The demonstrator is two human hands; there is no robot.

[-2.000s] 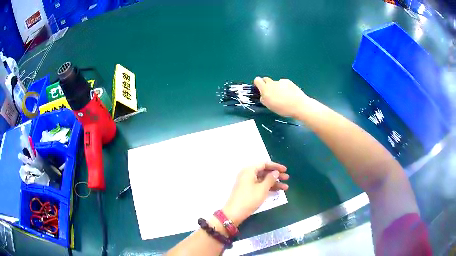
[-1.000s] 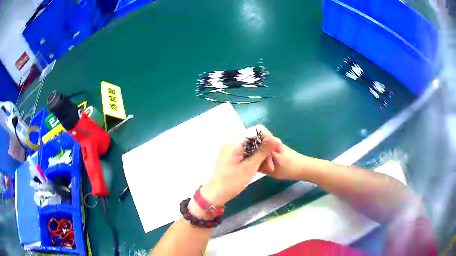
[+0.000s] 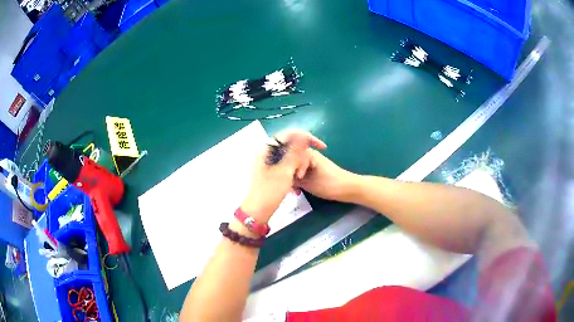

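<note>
My left hand [image 3: 277,163] is closed around a small bunch of black wire leads [image 3: 275,152], whose dark ends stick out beside the thumb. My right hand [image 3: 321,173] touches my left hand from the right; its fingers are partly hidden, and I cannot tell whether they grip the leads. Both hands are above the white paper sheet [image 3: 195,201]. The main wire pile [image 3: 259,88], striped black and white, lies on the green mat beyond the paper, with a few loose leads at its near side.
A second wire bundle [image 3: 434,65] lies near the blue bin [image 3: 466,31]. A steel ruler [image 3: 440,151] runs along the near table edge. At left are a red heat gun [image 3: 104,195], a yellow sign [image 3: 121,141] and a blue parts tray [image 3: 75,270].
Two seconds ago my right hand was at the main wire pile and my left hand was over the paper. Now the hands are together with a bunch of leads. The view has shifted.
</note>
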